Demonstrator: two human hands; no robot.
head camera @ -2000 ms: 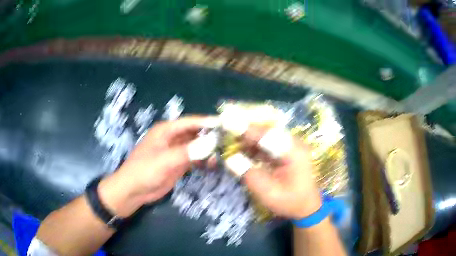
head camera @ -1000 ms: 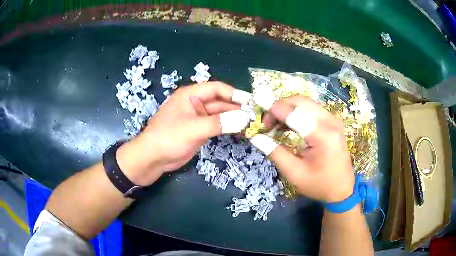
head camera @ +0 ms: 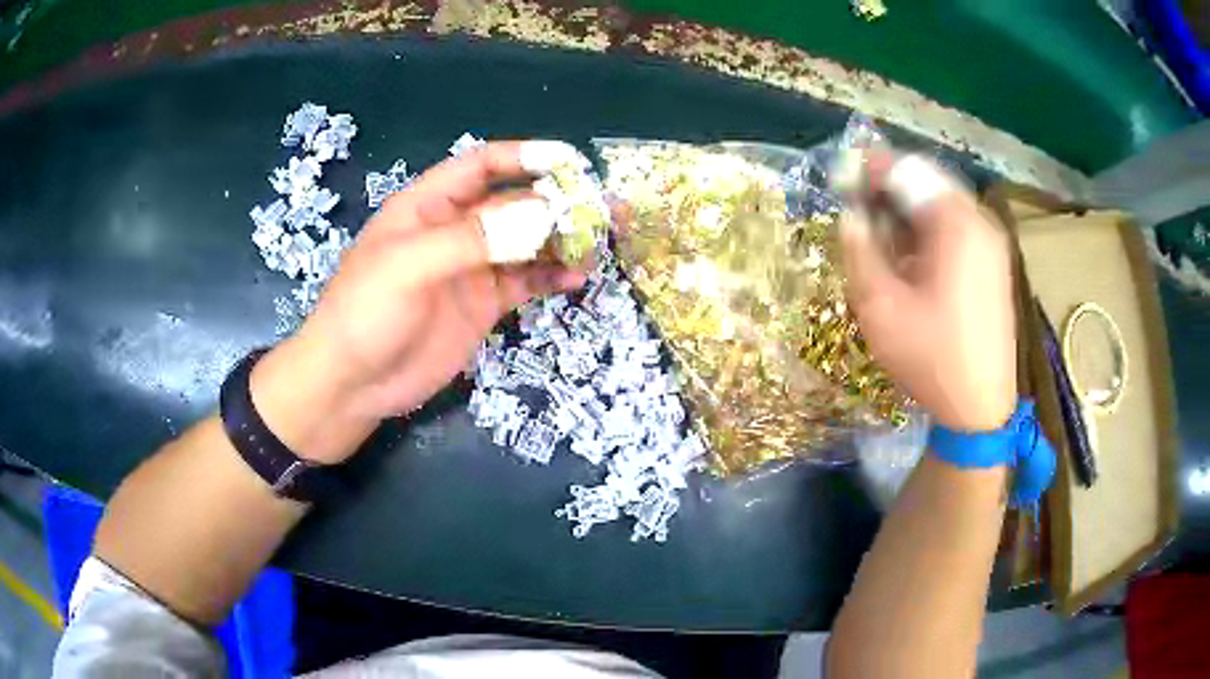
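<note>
My left hand (head camera: 411,285), with white finger wraps, holds a pale plastic housing with some gold on it (head camera: 573,210) between thumb and fingers. Loose pale housings (head camera: 564,378) lie below and right of that hand, and more lie to its upper left. A clear plastic bag of brass contacts (head camera: 723,292) lies open right of the housings. My right hand (head camera: 929,272) is over the bag's upper right part, with its fingertips blurred; whether they hold a contact I cannot tell.
A brown cardboard tray (head camera: 1128,531) at the far right holds a thin dark tool (head camera: 1066,405) and a yellowish ring (head camera: 1096,356). A chipped rail (head camera: 743,66) separates the dark worktop from the green belt (head camera: 982,66). A blue bin (head camera: 259,623) is at lower left.
My right hand has moved away from my left, rightward over the bag. My left hand still holds the housing, now apart from the right. The camera view has shifted.
</note>
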